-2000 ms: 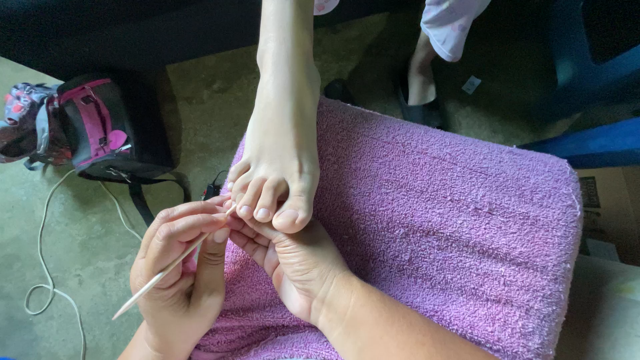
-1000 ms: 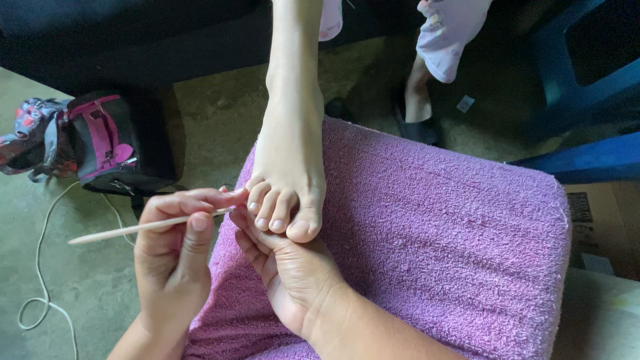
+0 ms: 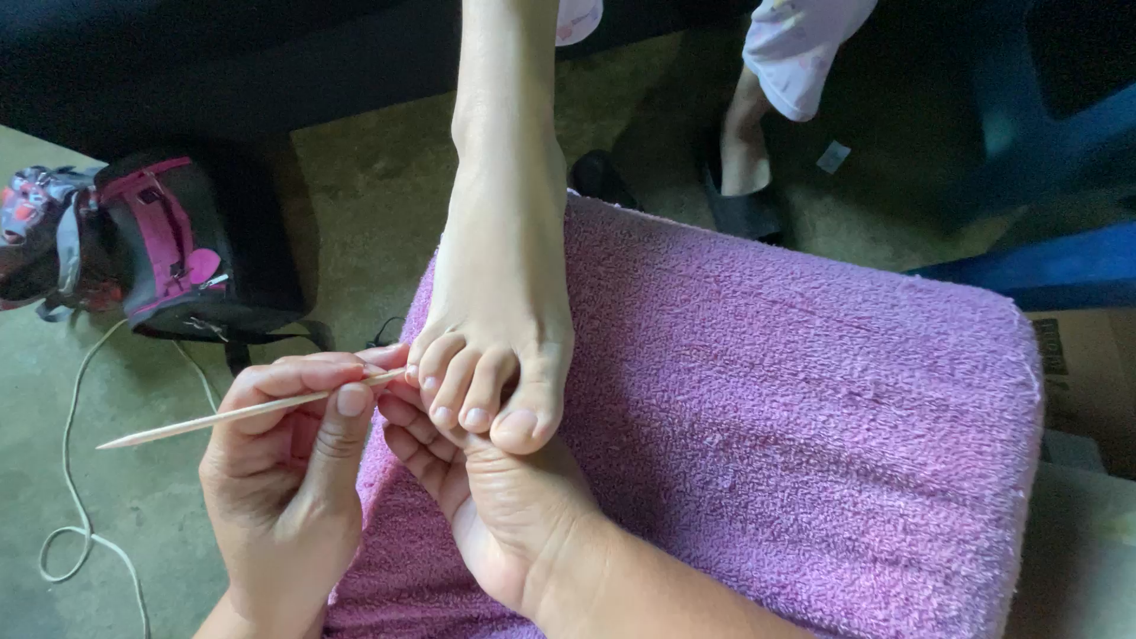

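Another person's bare foot reaches down from the top of the view, over a purple terry towel. A thin wooden stick, pointed at its free end, is pinched between the thumb and fingers of my left hand. Its other end meets the little toe at the foot's outer edge. My right hand is under the toes, palm up, with its thumb side below the big toe and its fingers curled beneath the smaller toes. Part of its fingers is hidden by the foot.
A black and pink bag stands on the floor at the left, beside a patterned bag. A pale cord loops below them. Another leg in a dark slipper is behind the towel. Blue plastic furniture and a cardboard box are at the right.
The stick's free end has swung, from pointing down and left two seconds ago to nearly level, and now slopes slightly down. My right hand stays under the toes.
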